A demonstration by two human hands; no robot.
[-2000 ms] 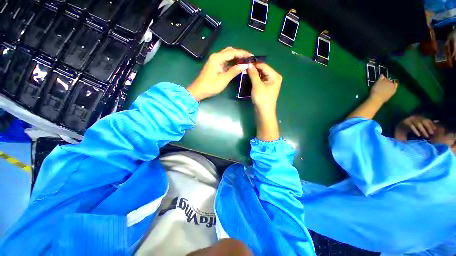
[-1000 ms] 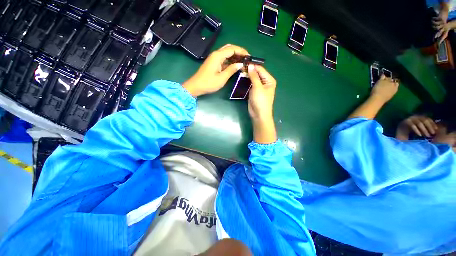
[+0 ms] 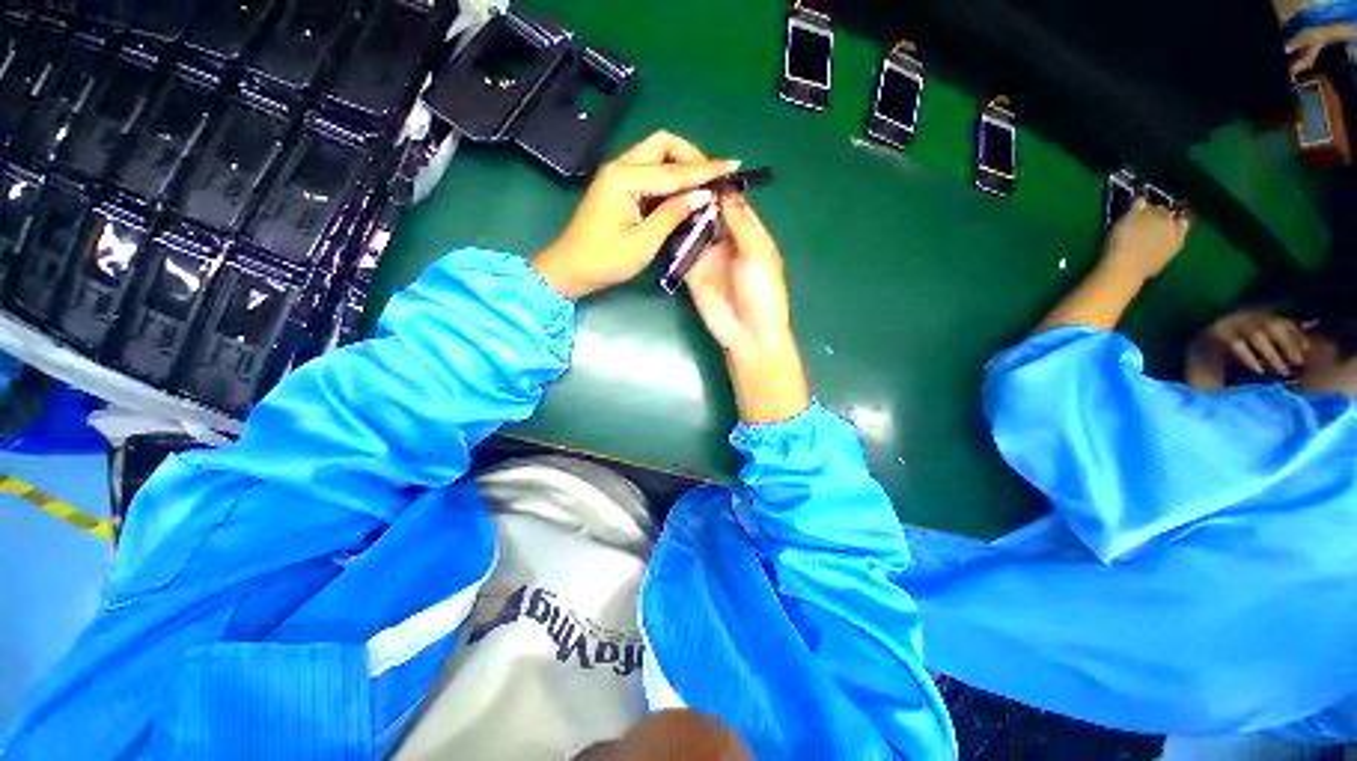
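Observation:
My left hand [image 3: 613, 220] is above the green surface and grips a small black part [image 3: 744, 179] whose dark end sticks out past the fingertips. My right hand [image 3: 740, 283] is close beside it, palm partly turned up, and holds a display unit [image 3: 689, 248]. The display unit is tilted, its dark screen and pale border seen at a steep angle. The fingertips of both hands meet at the upper end of the unit, so the join between unit and black part is hidden.
A blister tray [image 3: 179, 193] with rectangular pockets lies at the left. Two black housings [image 3: 573, 112] lie beside it on the green surface [image 3: 923, 298]. Several display units [image 3: 897, 98] lie spaced along the far side. Another worker's hand [image 3: 1146, 238] touches units at the right.
The display unit has tilted from nearly flat to steep. My right hand has turned its palm upward and moved slightly left. The units on the far side have shifted right.

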